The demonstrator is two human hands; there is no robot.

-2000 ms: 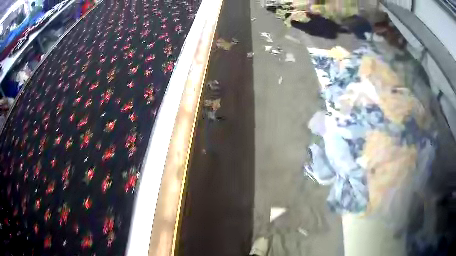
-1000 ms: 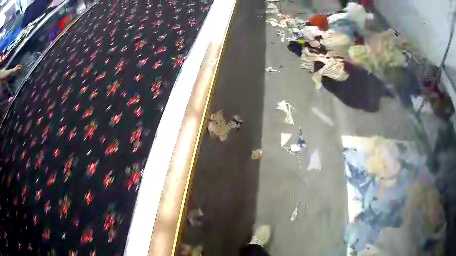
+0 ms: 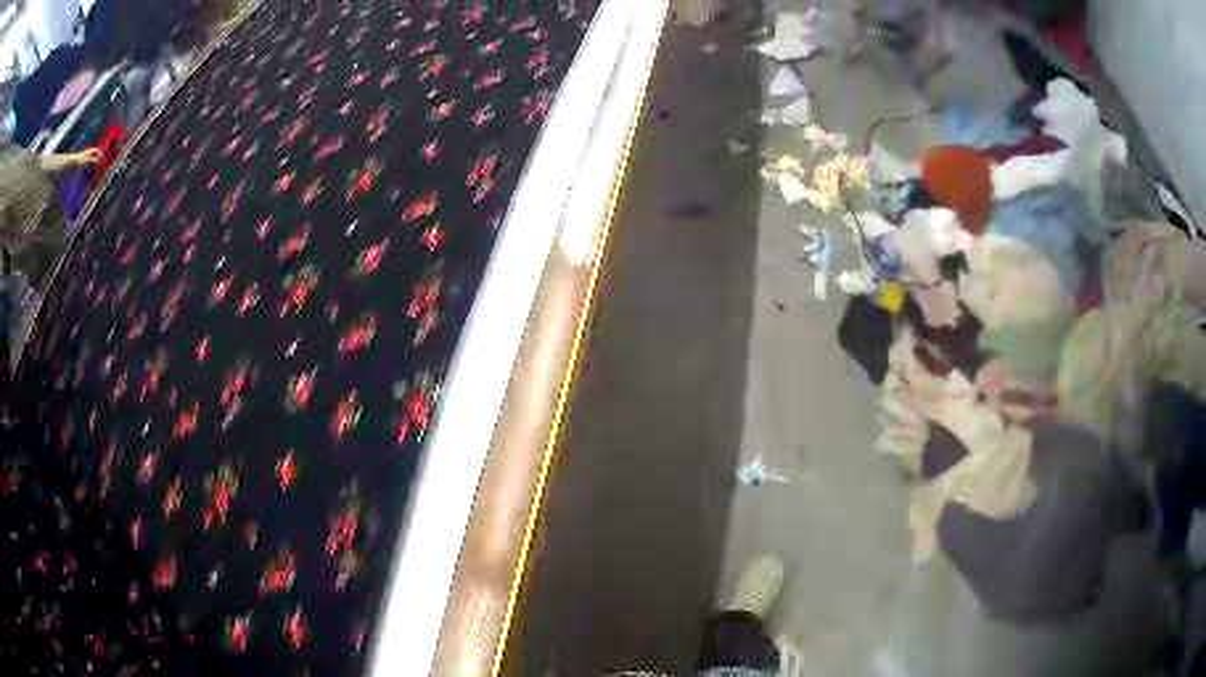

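Note:
Black floral fabric [image 3: 304, 304] with small red sprays and green leaves covers the table on the left of the view. A long white paper strip [image 3: 463, 384] shows along its near edge. Beside it runs the brown table edge [image 3: 513, 450] with a thin yellow line along the rim. Neither of my hands is in the picture.
A second person's arm [image 3: 66, 160] and body show at the table's far side, upper left. Mixed fabric scraps [image 3: 972, 450] lie heaped on the grey floor at right, with small bits nearer the table. A shoe tip [image 3: 757, 585] shows at the bottom. A pale wall stands upper right.
The view has moved forward along the table. The blue and cream heap has left the view, and the mixed scraps are nearer. The person at the far side has come further into view.

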